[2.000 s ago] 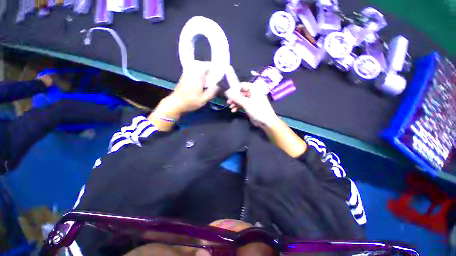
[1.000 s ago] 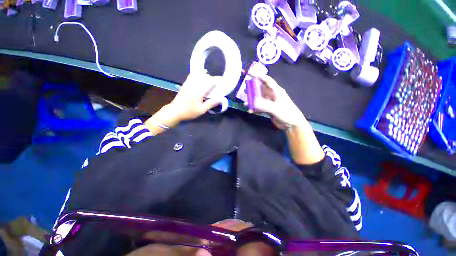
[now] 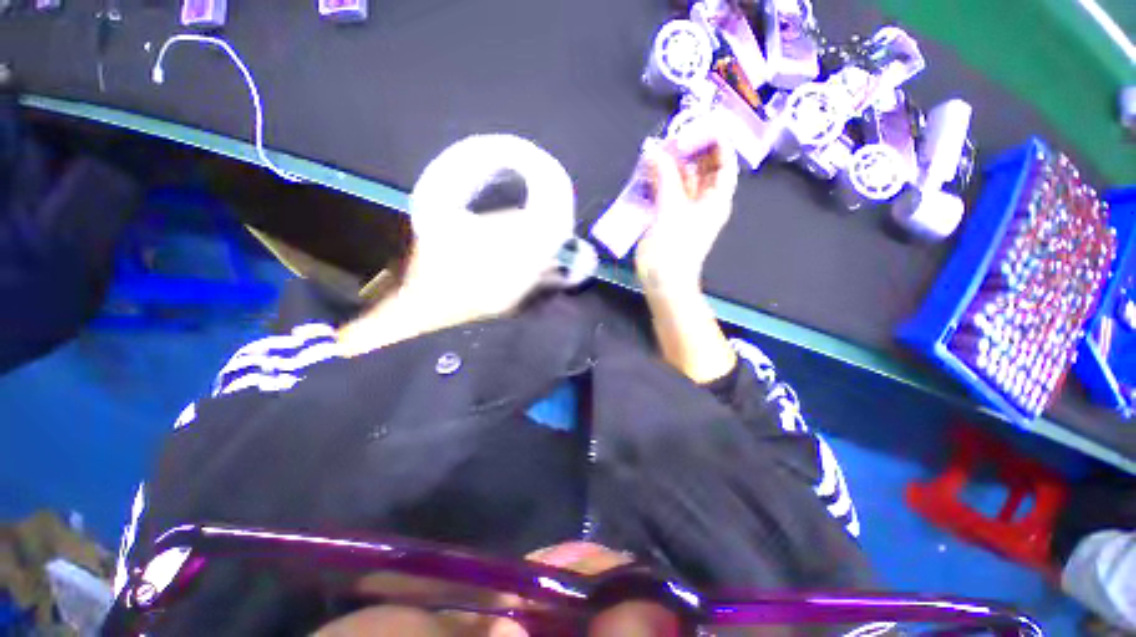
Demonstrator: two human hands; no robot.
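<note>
My left hand holds the large white tape roll at the bench's front edge, with a short curled tail of tape hanging at its right. My right hand is on a pale handheld fan unit beside the roll. The unit lies slanted, its handle end towards me. Overexposure blurs my fingers, and the purple battery cannot be made out clearly.
A pile of part-assembled fan units lies at the back right. A blue bin full of upright cells stands at the right. A white cable lies at the left. A red stool stands on the floor.
The tape roll has come lower and tilted flatter in my left hand. My right hand, earlier holding a purple battery at the fan unit, has turned and reaches further up over the unit.
</note>
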